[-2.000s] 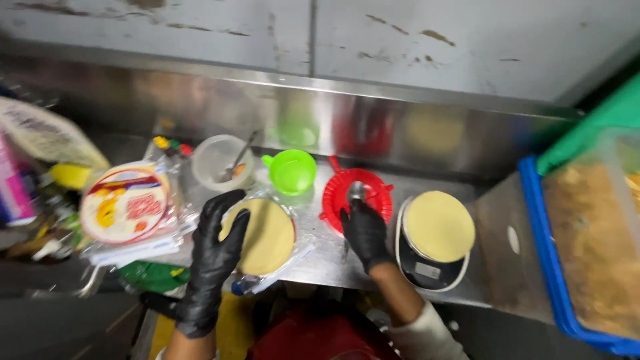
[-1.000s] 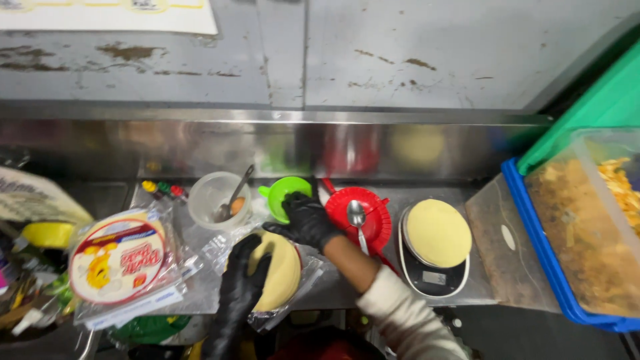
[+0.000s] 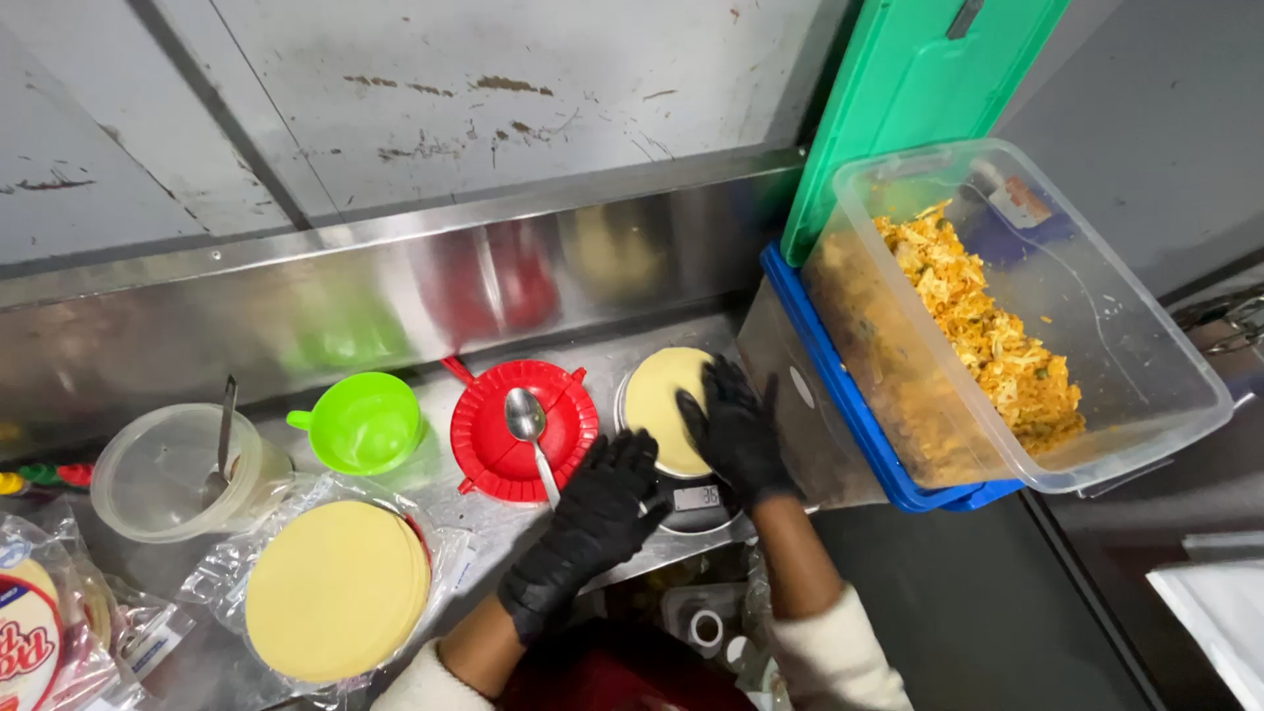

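Note:
A round yellow dough disc (image 3: 660, 400) lies on a digital kitchen scale (image 3: 695, 502) whose display is lit. My right hand (image 3: 736, 430), in a black glove, is at the disc's right edge, fingers spread. My left hand (image 3: 604, 513), also gloved, reaches to the disc's lower left edge; whether either hand grips it cannot be told. Left of the scale, a metal spoon (image 3: 525, 416) rests across a red plastic dough press (image 3: 488, 431), its handle partly behind my left hand. A stack of dough discs (image 3: 337, 591) lies on opened clear plastic at the lower left.
A green cup (image 3: 364, 423) and a clear tub (image 3: 163, 474) with a utensil stand along the back. Packaged discs (image 3: 30, 632) lie far left. At right, a large clear bin (image 3: 1111, 296) of shredded filling sits on a blue-lidded container (image 3: 839, 395), beside an upright green lid (image 3: 918, 89).
The view has swung to the right. My left hand has left the dough stack and my right hand has left the green cup; both are now at the disc on the scale.

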